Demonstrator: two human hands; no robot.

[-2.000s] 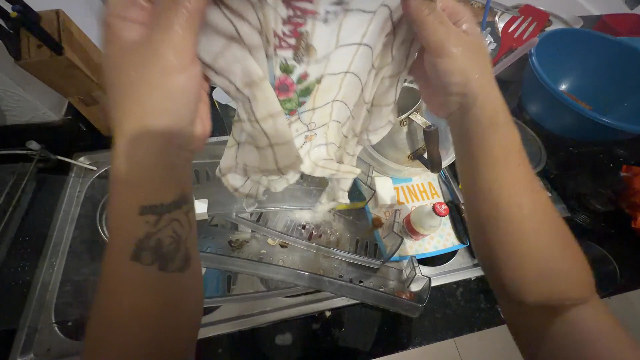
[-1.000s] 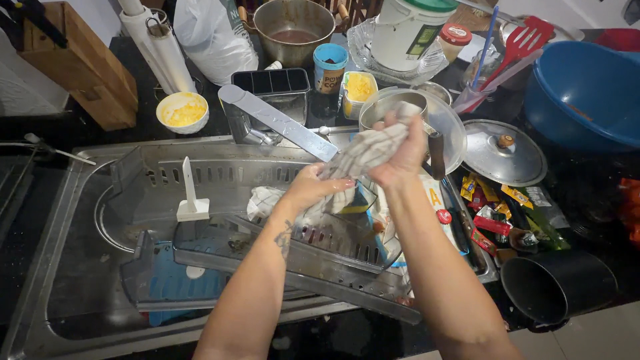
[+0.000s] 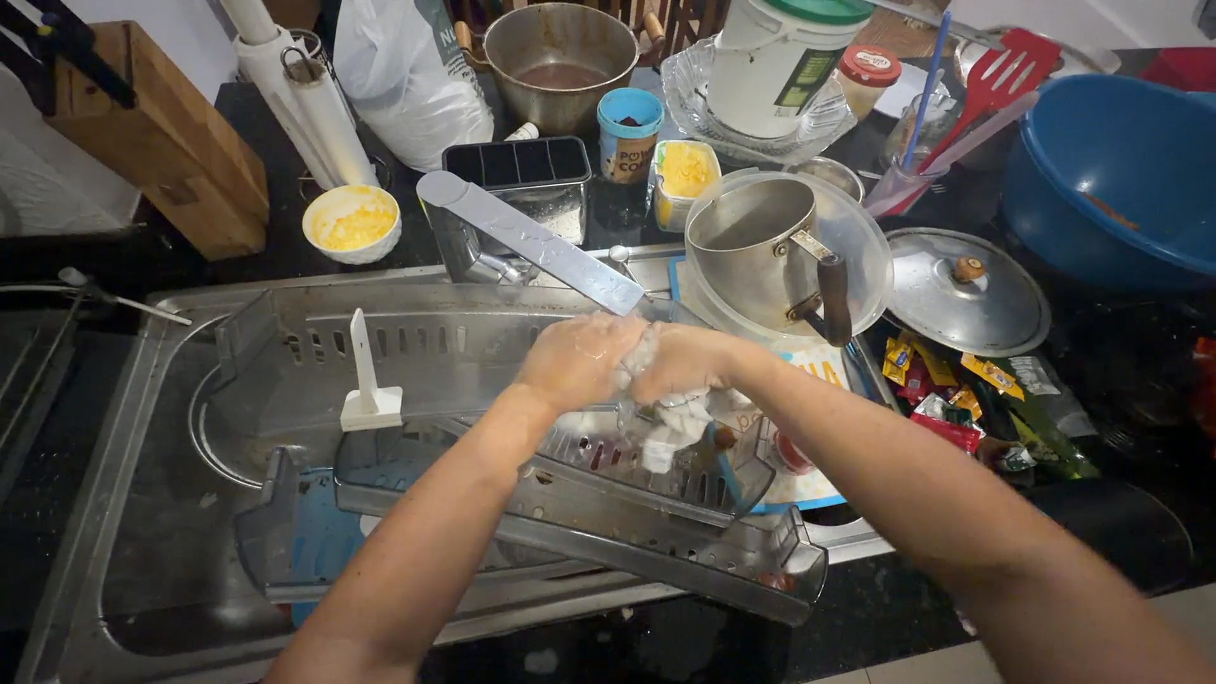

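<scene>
My left hand (image 3: 584, 361) and my right hand (image 3: 689, 366) are side by side, both closed on a bunched, wet white checked cloth (image 3: 676, 427) whose end hangs below my right hand. They are just under the tip of a flat grey faucet spout (image 3: 541, 247). Beneath them, clear plastic refrigerator shelf bins with slots (image 3: 570, 522) lie across the steel sink (image 3: 161, 570). A white plastic piece with an upright stem (image 3: 370, 404) stands on a bin to the left. The cloth's upper part is hidden by my fingers.
Behind the sink are a bowl of yellow food (image 3: 351, 223), a black-topped container (image 3: 518, 163) and a large pot (image 3: 560, 71). To the right are a small metal pot (image 3: 755, 252), a pot lid (image 3: 969, 290), sauce packets (image 3: 940, 380) and a blue basin (image 3: 1121, 180).
Two seconds ago the cloth was spread and raised close to the camera. It has since come down and is now bunched between my hands by the spout.
</scene>
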